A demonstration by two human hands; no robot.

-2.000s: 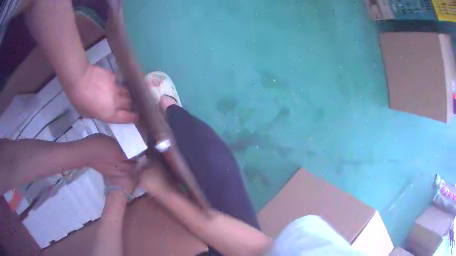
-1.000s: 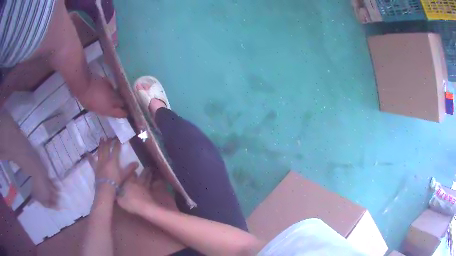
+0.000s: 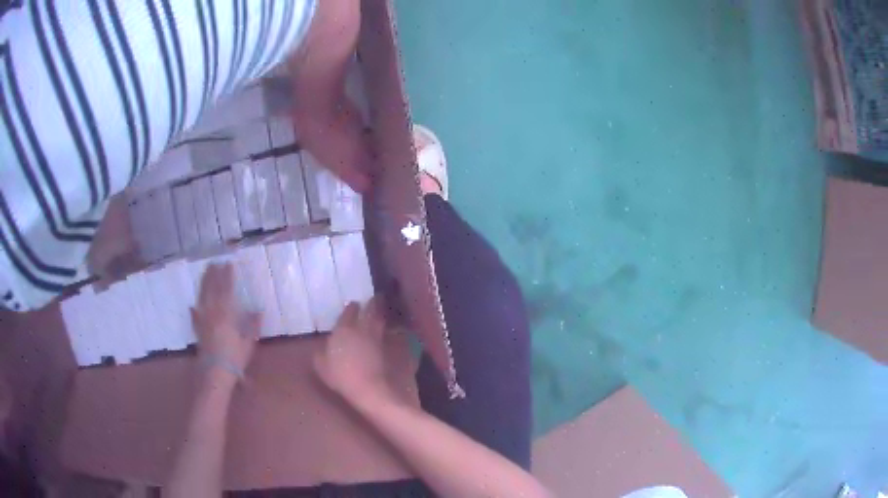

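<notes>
White slim boxes (image 3: 141,311) stand edge-on in a long row near me in an open brown carton (image 3: 234,418). Another row of white boxes (image 3: 229,204) lies behind it. My left hand (image 3: 226,326), with a band on the wrist, lies on the near row with fingers spread, holding nothing. My right hand (image 3: 352,345) is at the near edge of the row's right end, fingers apart and slightly blurred; no box is seen in its grasp. A carton flap (image 3: 410,233) with a white spot stands along the right side.
A person in a striped top (image 3: 146,117) leans over the carton from the far left, one hand (image 3: 336,146) at the right inner side. My leg (image 3: 477,292) is outside the flap. Brown cartons (image 3: 623,447) stand on the green floor at the lower right and right edge.
The view has shifted left over the carton. My hands, close together before, are now apart along the near row. The other person leans further in, and their near arm has drawn back from the row.
</notes>
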